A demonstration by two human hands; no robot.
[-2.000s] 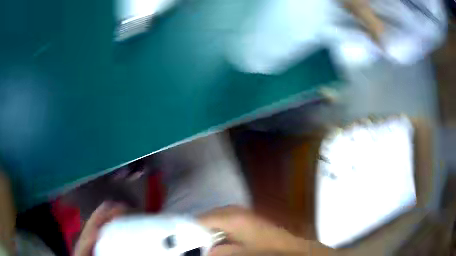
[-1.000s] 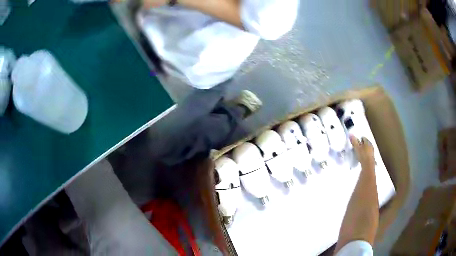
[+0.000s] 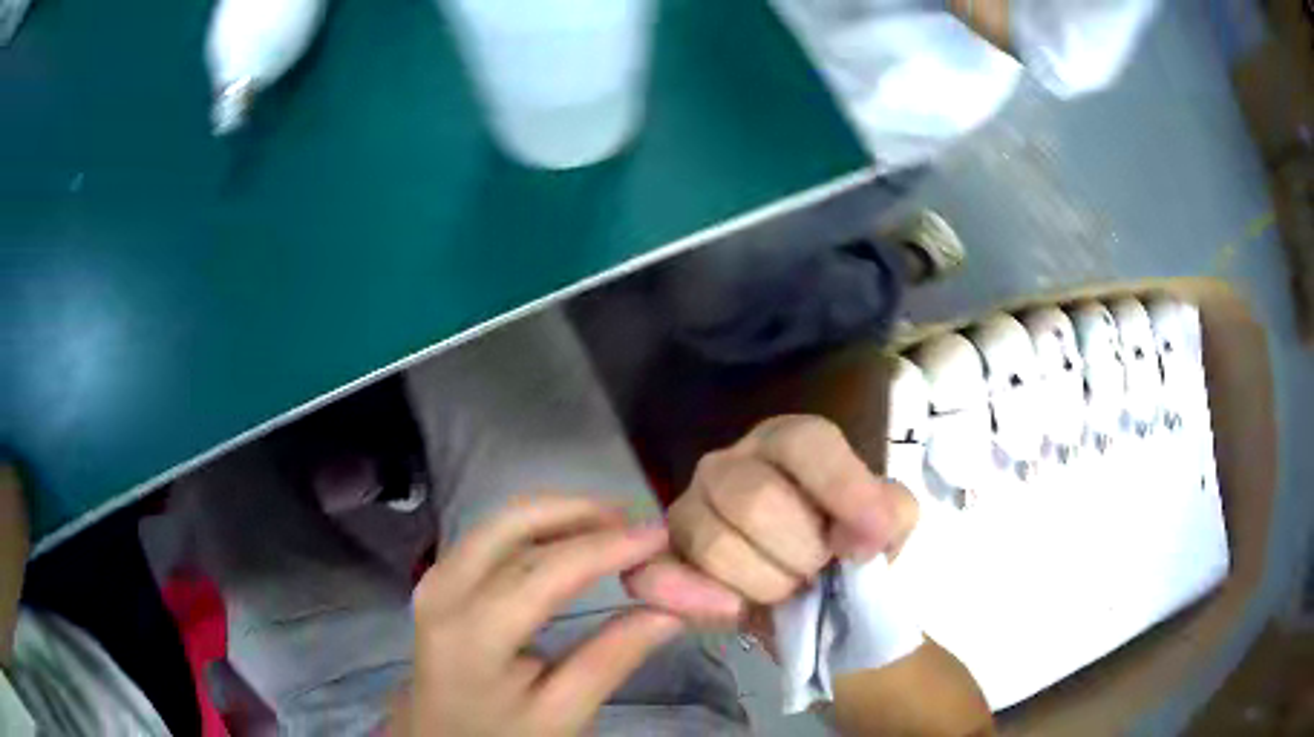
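My left hand (image 3: pixel 533 612) is over my lap, its thumb and fingers apart, and its fingertips meet my right hand; I see nothing in it. My right hand (image 3: pixel 778 511) is curled into a fist beside it. A crumpled white wiping cloth (image 3: pixel 872 612) hangs from the fist over the wrist. A row of several white bulb cameras (image 3: pixel 1016 382) lies at the far side of the open carton at right, on a white layer sheet (image 3: pixel 1066 569). No camera is seen in either hand.
The green table (image 3: pixel 389 274) crosses the upper left, its edge beyond my hands. On it lie a bulb camera (image 3: pixel 267 43) and a translucent white bottle (image 3: pixel 562 87). A person's white sleeve (image 3: pixel 1081 36) and shoe (image 3: pixel 934 245) show beyond. Red stool parts (image 3: pixel 195 619) are at lower left.
My right hand has left the carton and come back over my lap, now with the cloth. My left hand has come into view. The view has turned, so the carton sits farther right.
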